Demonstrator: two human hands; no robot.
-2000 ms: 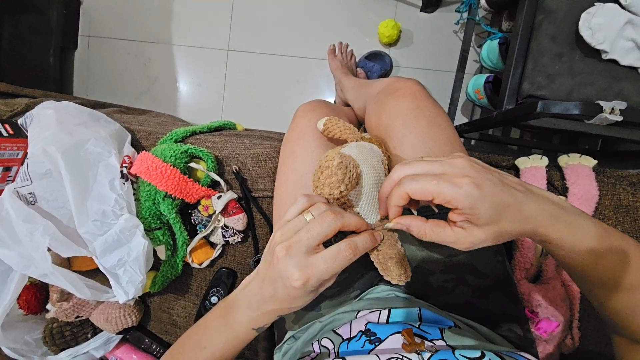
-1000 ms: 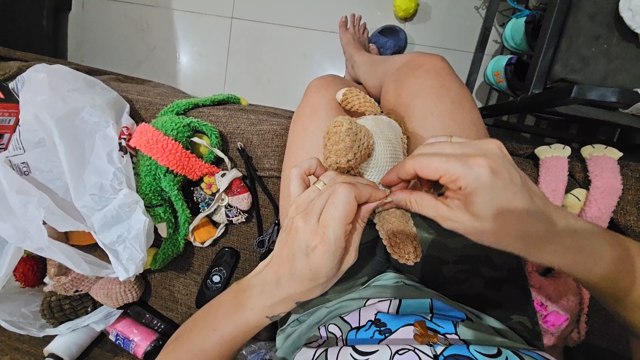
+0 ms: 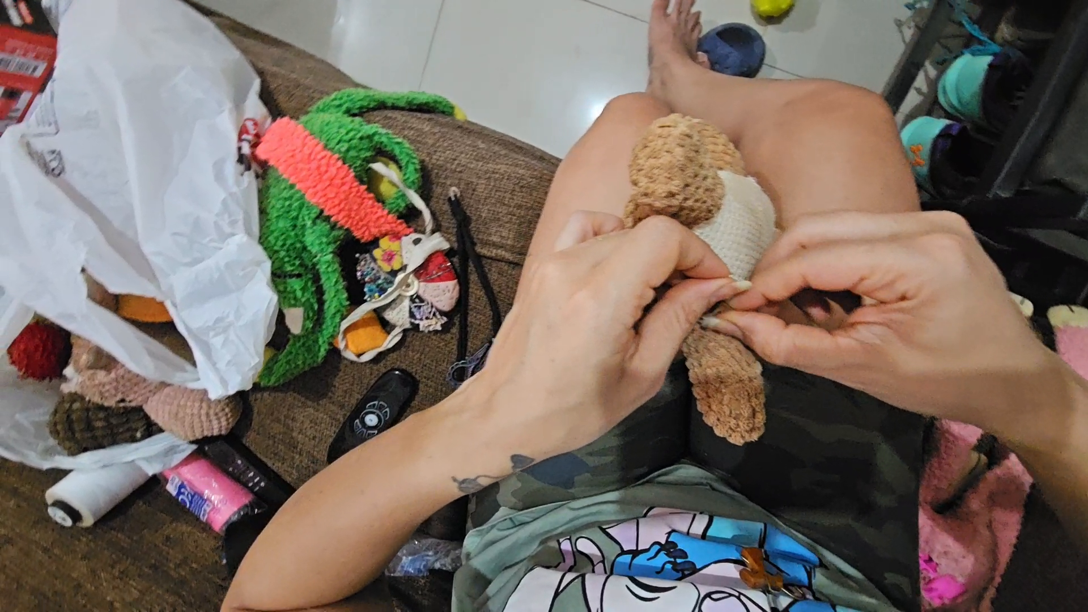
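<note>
A crocheted toy [image 3: 739, 225] with tan chenille parts and a cream body lies across my thighs. My left hand [image 3: 620, 314] pinches at the toy's lower edge, thumb against forefinger. Opposite it, my right hand [image 3: 867, 306] has its thumb and forefinger closed at the same spot, nearly touching the left fingertips. A tan crocheted limb [image 3: 725, 387] hangs below the fingertips. What lies between the fingertips is too small to make out; a needle or yarn cannot be told.
On the brown sofa [image 3: 476, 153] at left are a green plush toy [image 3: 297, 229], a white plastic bag [image 3: 144, 170], a black remote [image 3: 372, 414], a white thread spool [image 3: 98, 493] and a pink packet [image 3: 206, 491]. A pink plush [image 3: 969, 501] lies at right, near a dark shoe rack [image 3: 1033, 110].
The toy has turned a little on my lap, so its upper tan limb no longer sticks out clearly. Both hands stay close together at its lower edge. The view has shifted nearer.
</note>
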